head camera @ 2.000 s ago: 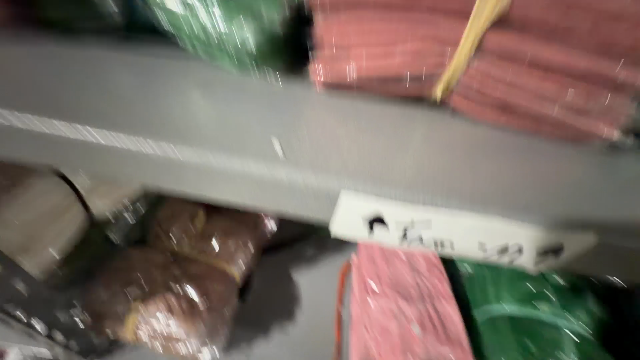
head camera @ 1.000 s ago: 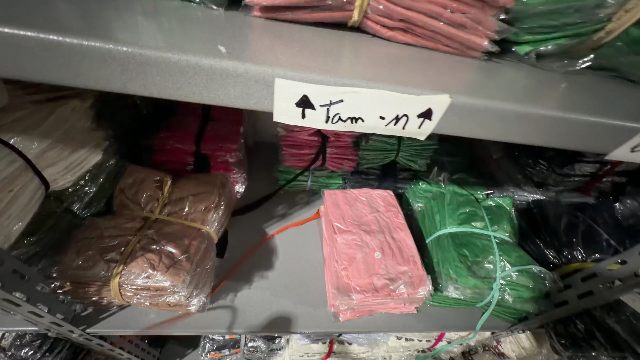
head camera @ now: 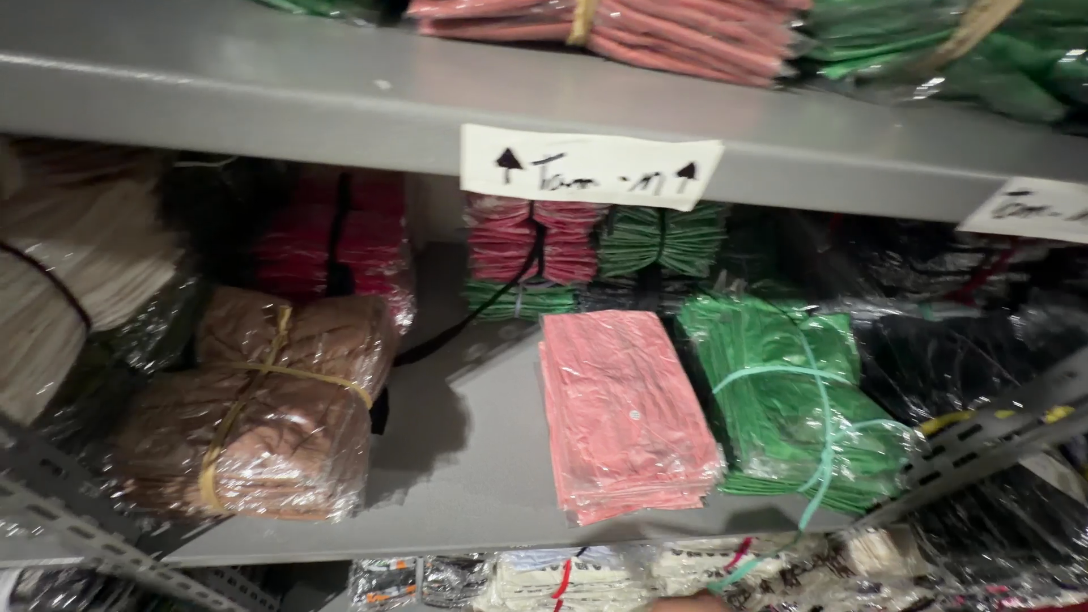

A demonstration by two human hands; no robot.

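A sliver of a hand, apparently my right hand (head camera: 690, 603), shows at the bottom edge; its fingers and anything in them are hidden. Just above it hangs the loose end of a teal tie (head camera: 823, 425) from a bundle of green fabric pieces in clear plastic (head camera: 765, 408). Touching or close beside that bundle, a stack of pink fabric pieces in clear plastic (head camera: 629, 408) lies on the grey metal shelf (head camera: 476, 501), with no tie seen around it. Further left sits a brown plastic-wrapped bundle (head camera: 289, 425) with crossed tan ties. My left hand is out of view.
A grey upper shelf edge (head camera: 297, 110) with a handwritten paper label (head camera: 591, 167) crosses above. Behind are tied red bundles (head camera: 365, 238) and a small green bundle (head camera: 663, 242). Perforated metal uprights (head camera: 994, 433) flank the shelf; packed goods (head camera: 544, 578) lie below.
The orange cord that ran left from the pink stack one second ago no longer shows. A bit of a hand has come into view at the bottom. The view has steadied since the first frame.
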